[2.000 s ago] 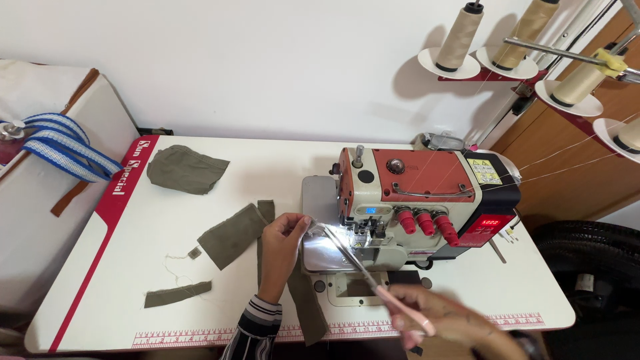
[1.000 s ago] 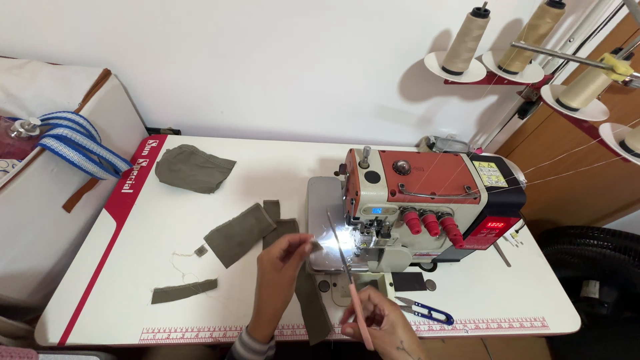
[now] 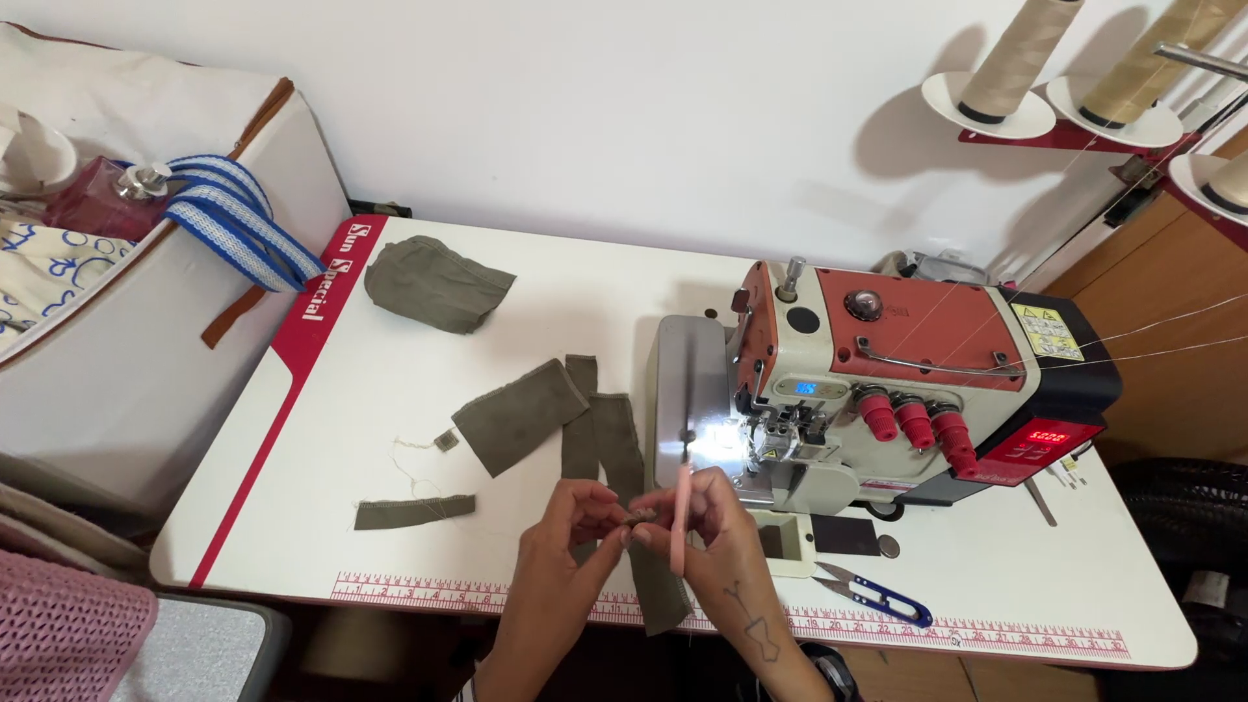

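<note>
My left hand and my right hand meet in front of the overlock sewing machine, fingertips pinching a small scrap of olive fabric between them. Pink-handled scissors stay in my right hand, blades pointing away toward the machine's lit metal plate. Under and beside my hands lie olive fabric strips. Left of these are a rectangular olive piece, a narrow strip, a tiny square scrap with loose thread, and a larger rounded olive piece.
Blue-handled thread snips, a dark flat rectangle and a round metal disc lie right of my right hand. Thread cones stand at upper right. A white fabric container with a blue-and-white strap borders the table's left side.
Both hands have come together nearer the table's front edge, bringing the small scrap there. The scissors have turned more upright, away from the machine's plate. The blue snips are uncovered since the earliest frame.
</note>
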